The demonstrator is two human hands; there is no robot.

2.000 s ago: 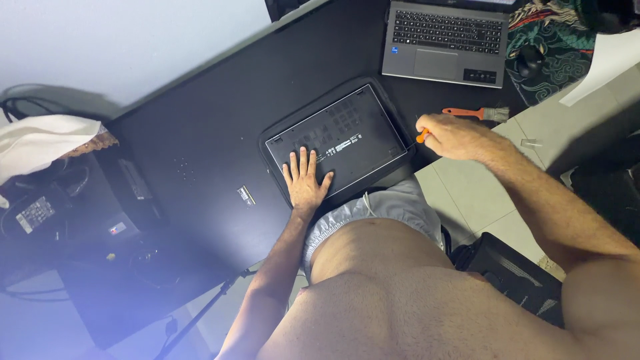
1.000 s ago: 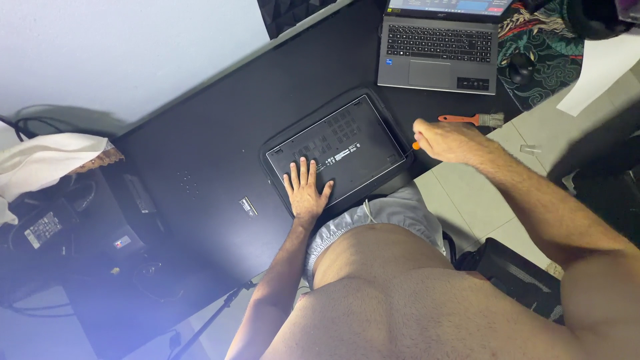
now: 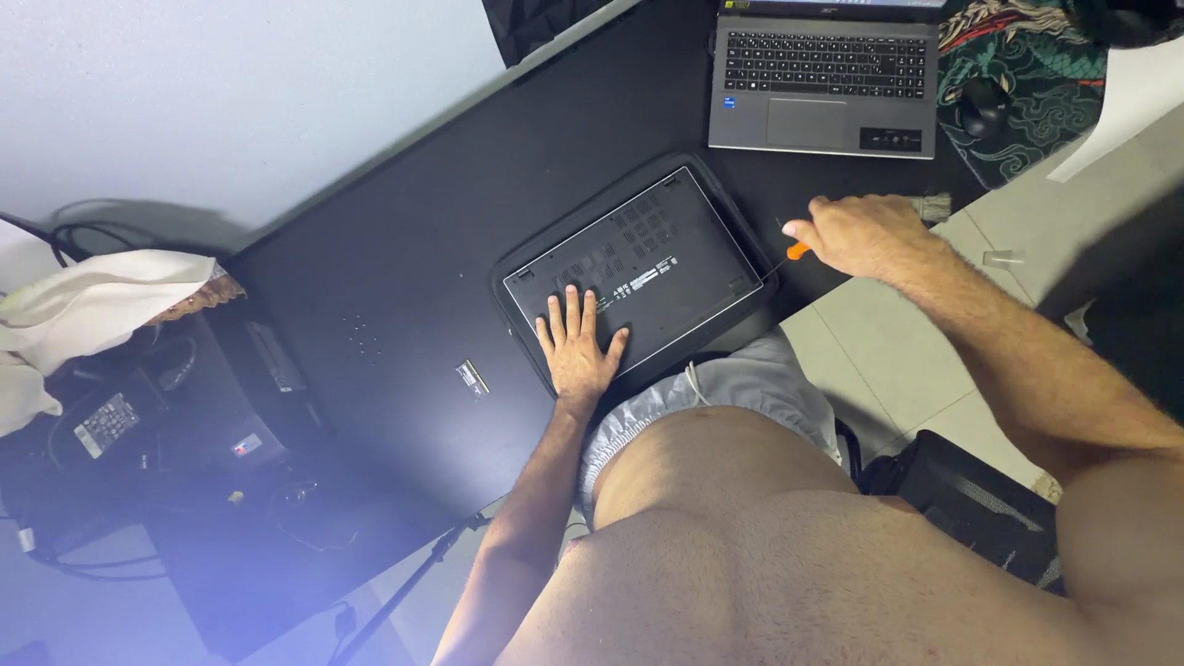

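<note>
A dark laptop (image 3: 689,301) lies upside down on a black padded sleeve (image 3: 592,205), its bottom cover facing up. My left hand (image 3: 581,350) rests flat on that cover near its lower left, fingers spread. My right hand (image 3: 856,239) grips a screwdriver with an orange handle (image 3: 797,251); its thin shaft points at the laptop's right corner, and whether the tip touches cannot be told. Left of the sleeve, a memory module (image 3: 472,377) lies on the table, with several small screws (image 3: 362,336) farther left.
An open grey laptop (image 3: 823,124) stands at the upper right, beside a black mouse (image 3: 983,107) on a patterned mat (image 3: 1054,116). A brush (image 3: 932,206) lies partly behind my right hand. Cables, a power adapter (image 3: 106,425) and white cloth (image 3: 111,282) occupy the left side.
My right hand has moved up over the brush, still holding the screwdriver, whose shaft now shows at the laptop's corner. My left hand stays on the cover.
</note>
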